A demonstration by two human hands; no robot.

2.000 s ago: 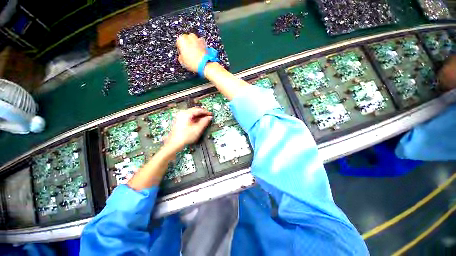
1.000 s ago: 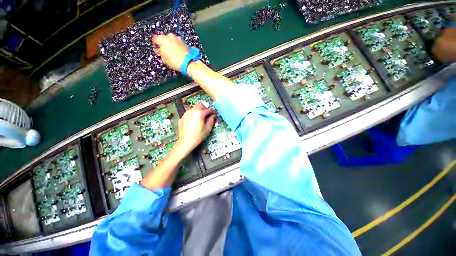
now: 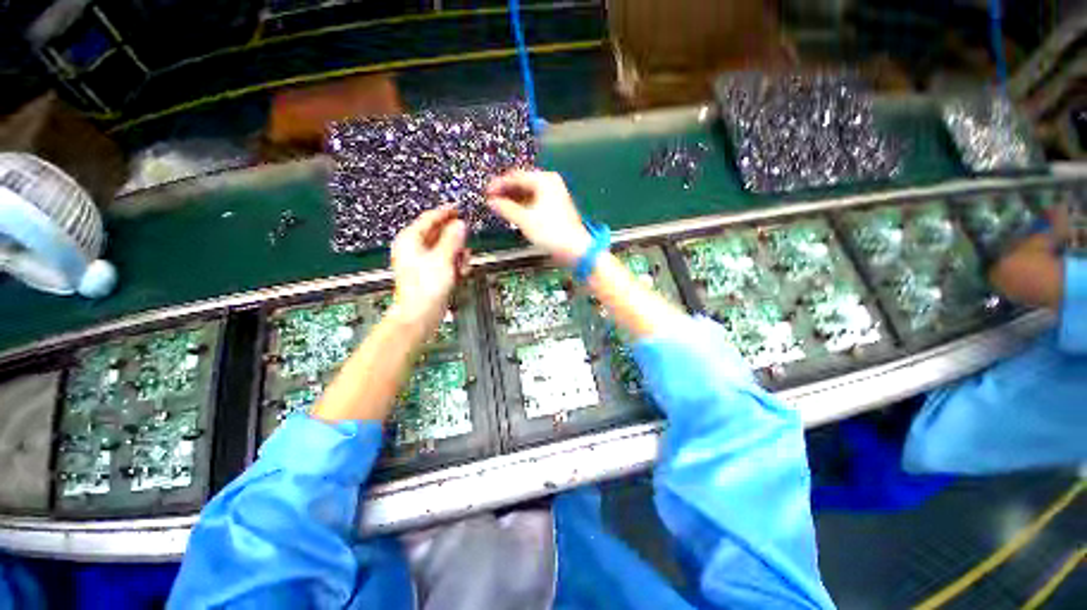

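Observation:
A large pile of dark, glittering components (image 3: 411, 161) lies on the green bench beyond the line. My left hand (image 3: 429, 256) is over the pile's near edge and the far conveyor rail, fingertips bent together. My right hand (image 3: 539, 212), with a blue wrist band, is just right of it over the pile's near right side, thumb and fingers pinched. Whether either holds a small component is too small to tell. Below them, pallets hold green circuit boards (image 3: 557, 377) with white areas. My left forearm hides part of one pallet.
A pale metal rail (image 3: 513, 474) runs nearest my body. A white fan (image 3: 48, 226) stands far left. Other component piles (image 3: 811, 131) and a small dark heap (image 3: 677, 163) lie to the right. Another person's hand (image 3: 1035, 265) is over the line at right. A blue cord hangs beyond.
My left hand has moved up from over a board to the pile's near edge. My right hand has drawn back from the pile's middle toward it. The view has shifted.

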